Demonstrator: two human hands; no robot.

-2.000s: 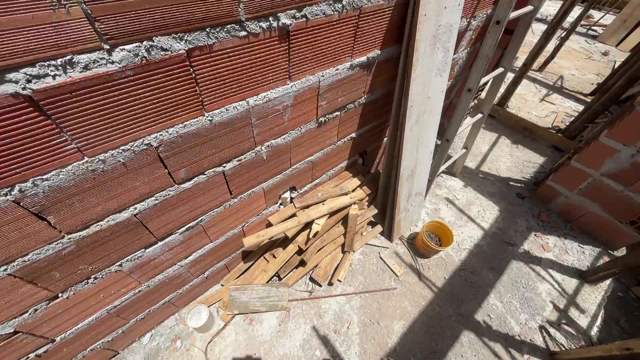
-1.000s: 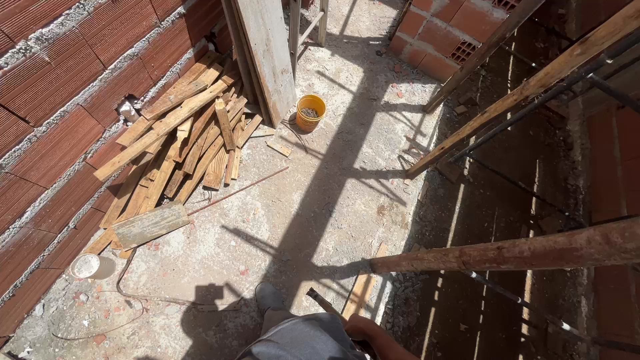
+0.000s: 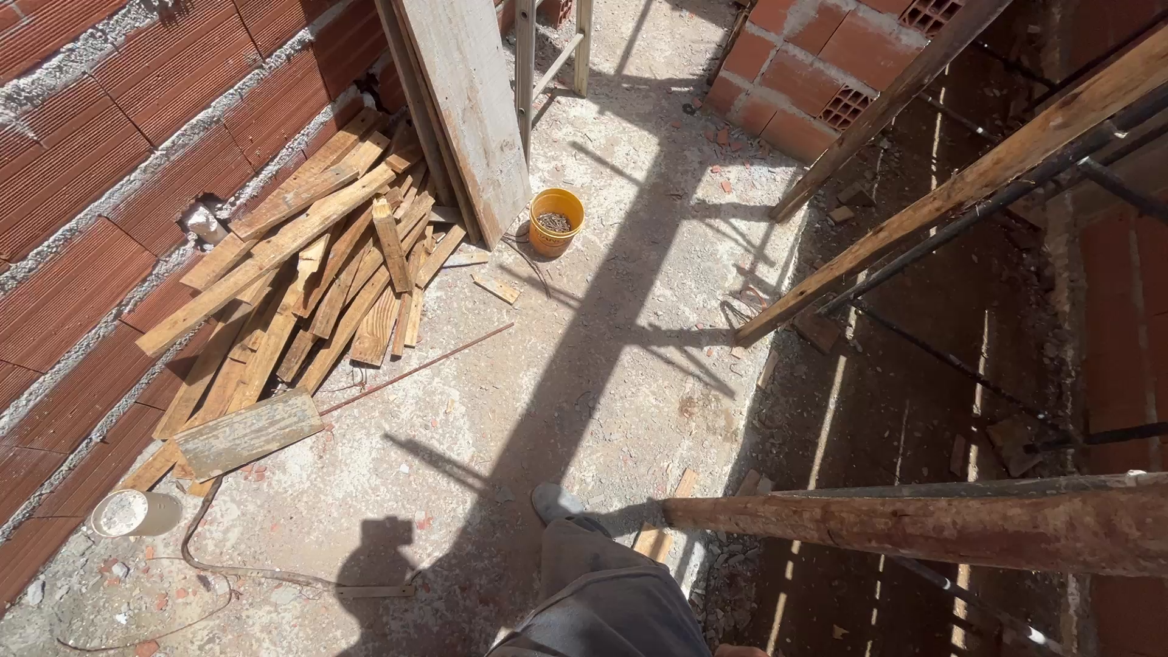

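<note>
My left hand is out of view. At the bottom edge, right of my trousered leg [image 3: 602, 593], a small sliver of skin [image 3: 741, 651] shows, probably of my right hand or forearm; what it holds is hidden. My shoe [image 3: 555, 503] is on the concrete floor, close to the foot of a thick wooden post [image 3: 912, 525]. Farther ahead a yellow bucket [image 3: 556, 239], partly filled with small metal pieces that look like nails, stands beside upright planks [image 3: 474, 100]. A heap of wooden offcuts [image 3: 301, 265] lies against the brick wall to the left.
Hollow-brick walls [image 3: 91, 128] rise at left and ahead. A ladder [image 3: 557, 68] stands behind the planks. Slanted timber props [image 3: 949, 201] and dark metal bars cross a lower, shaded strip beyond the floor's right edge. A white container [image 3: 137, 513], a cable [image 3: 265, 573] and a thin rod [image 3: 415, 370] lie at left.
The view has swung down and right from the brick wall. One second ago a forearm and hand with a dark tool showed at the bottom; now only a sliver of skin does.
</note>
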